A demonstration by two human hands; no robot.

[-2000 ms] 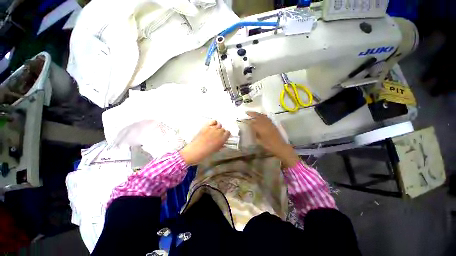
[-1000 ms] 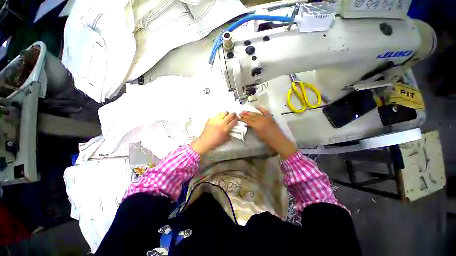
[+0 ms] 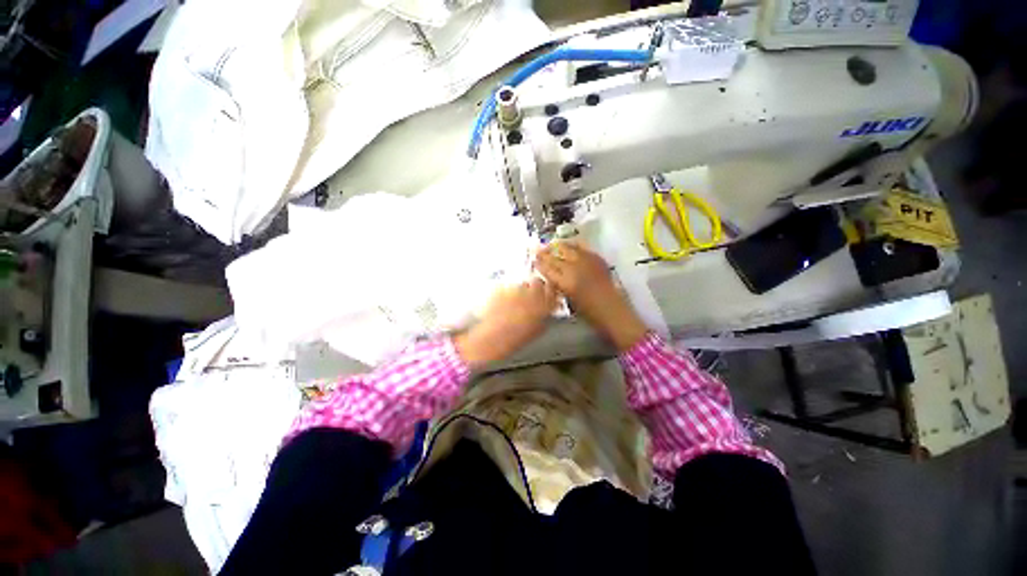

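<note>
A white garment piece (image 3: 372,264) lies on the table left of the needle, its right end under my fingers. My left hand (image 3: 512,320) grips its edge with bent fingers just below the presser foot (image 3: 548,228). My right hand (image 3: 583,286) pinches the same edge close beside my left hand, nearer the foot. The fingertips of both hands nearly touch. The off-white sewing machine head (image 3: 721,124) stands behind and to the right. The needle tip is too small to make out.
Yellow-handled scissors (image 3: 682,225) and a black phone (image 3: 786,250) lie right of my right hand. White tape (image 3: 884,315) runs along the table's right edge. A white heap (image 3: 231,113) lies back left, and another white bundle (image 3: 231,439) hangs low left. A blue hose (image 3: 552,54) curves by the head.
Over two seconds, both hands have closed in below the presser foot, my left moving right along the cloth. In the last second my left hand has bunched closer against my right.
</note>
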